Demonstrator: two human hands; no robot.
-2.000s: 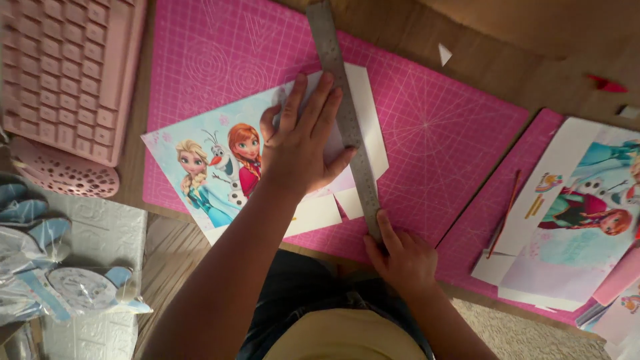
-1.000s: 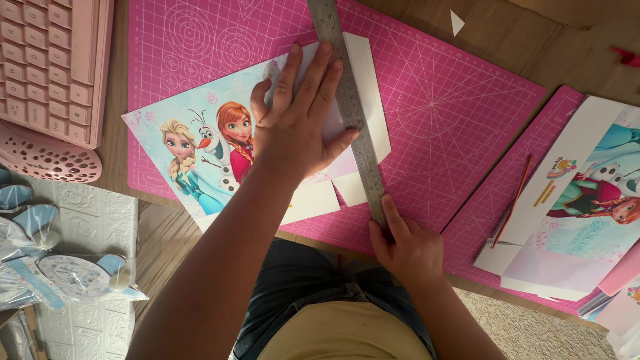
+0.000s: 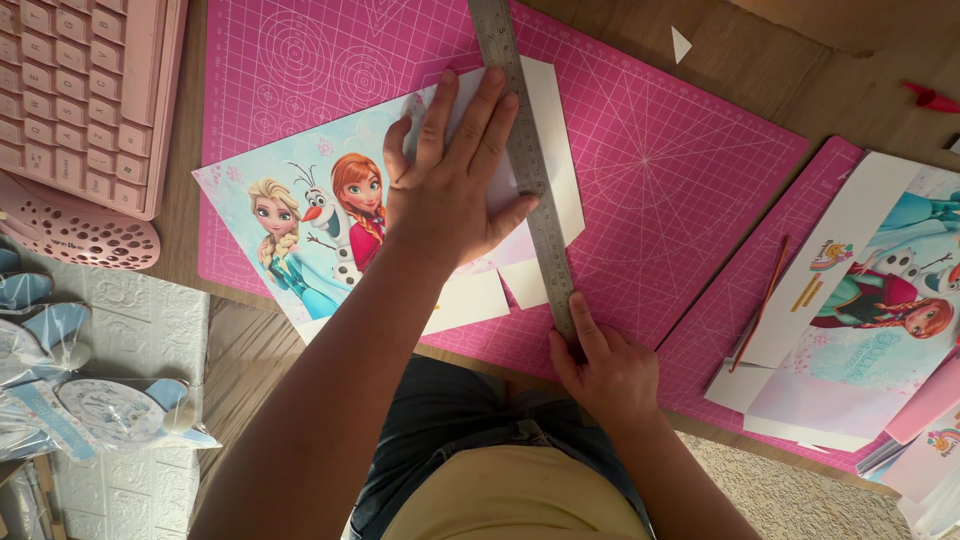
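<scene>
My left hand (image 3: pixel 450 180) lies spread on a printed card sheet (image 3: pixel 360 180) with cartoon figures, its thumb and fingertips against a steel ruler (image 3: pixel 529 150). The ruler runs at a slant over the sheet's right part, beside a white margin with cut corners. At the ruler's lower end, my right hand (image 3: pixel 611 367) has its index finger and thumb on the metal; whether it grips the end firmly is hard to tell. Beneath them is a pink cutting mat (image 3: pixel 645 217) with white grid lines. A slit shows in the sheet's lower edge.
A pink keyboard (image 3: pixel 82 97) and a perforated pink mouse (image 3: pixel 82 225) stand at left, above bagged blue-and-white paper pieces (image 3: pixel 105 412). At right, another printed cut sheet (image 3: pixel 847 300) lies on a second pink mat (image 3: pixel 795 195). A white paper scrap (image 3: pixel 680 45) and a red object (image 3: pixel 930 97) lie at the back.
</scene>
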